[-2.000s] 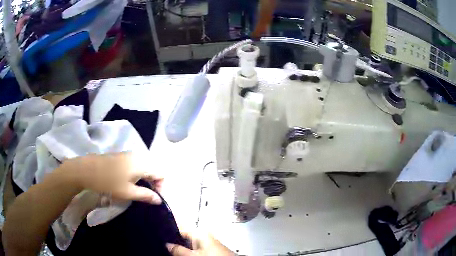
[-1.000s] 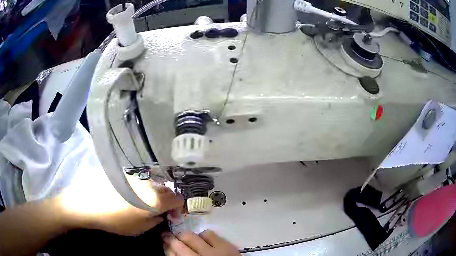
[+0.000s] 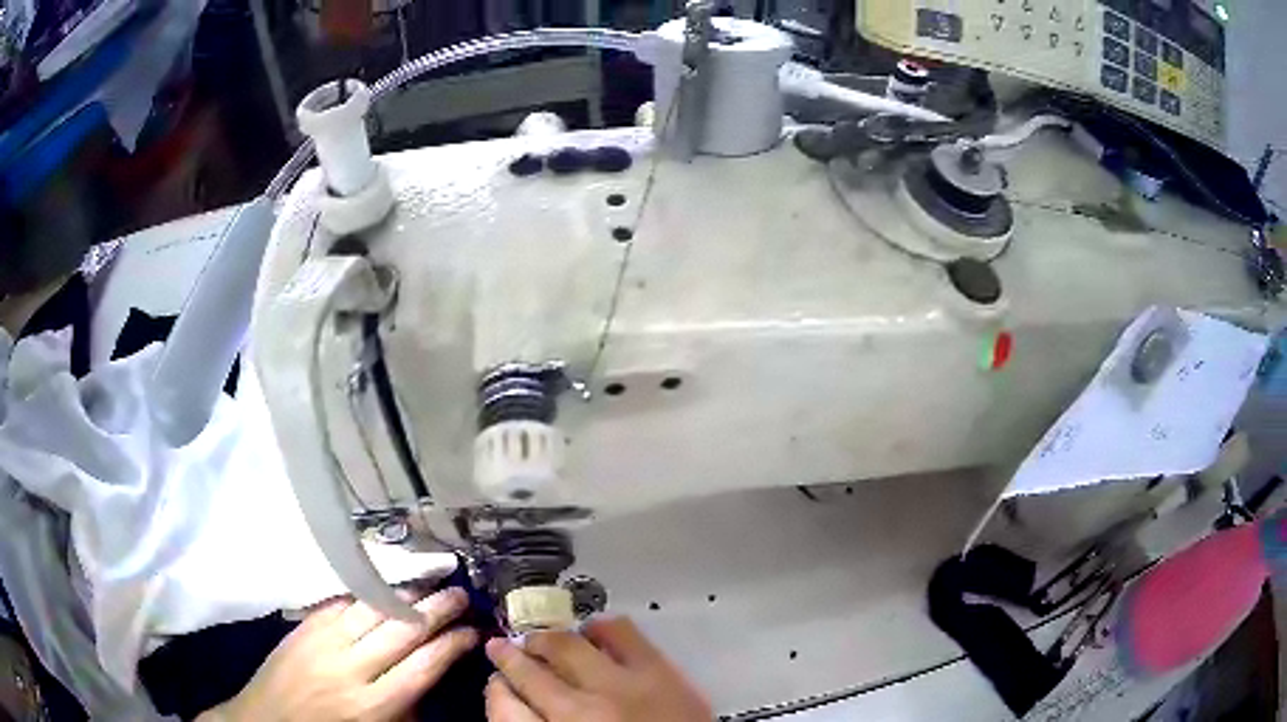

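Note:
A black fabric panel (image 3: pixel 212 663) lies at the lower left, running under my hands to the needle area. My left hand (image 3: pixel 360 656) lies on it with fingers stretched toward the needle area. My right hand (image 3: pixel 593 674) is just right of it, fingertips bent down beside the lower tension knob (image 3: pixel 539 608); what lies under them is hidden. White fabric (image 3: pixel 184 494) is spread left of the machine head. The sewing machine (image 3: pixel 790 325) fills the middle. The presser foot and needle are mostly hidden behind the guard and dials.
A paper note (image 3: pixel 1150 409) hangs on the arm under a round magnet. A black strip (image 3: pixel 974 621), small metal tools and a pink pad (image 3: pixel 1200 600) lie at the right. The control panel (image 3: pixel 1087 57) is at the top right. A thread guide post (image 3: pixel 343 155) stands on the head.
Over two seconds, the view shifts closer to the machine and my hands bring the black fabric from the left to the needle area. Since one second ago, my left hand has flattened onto it.

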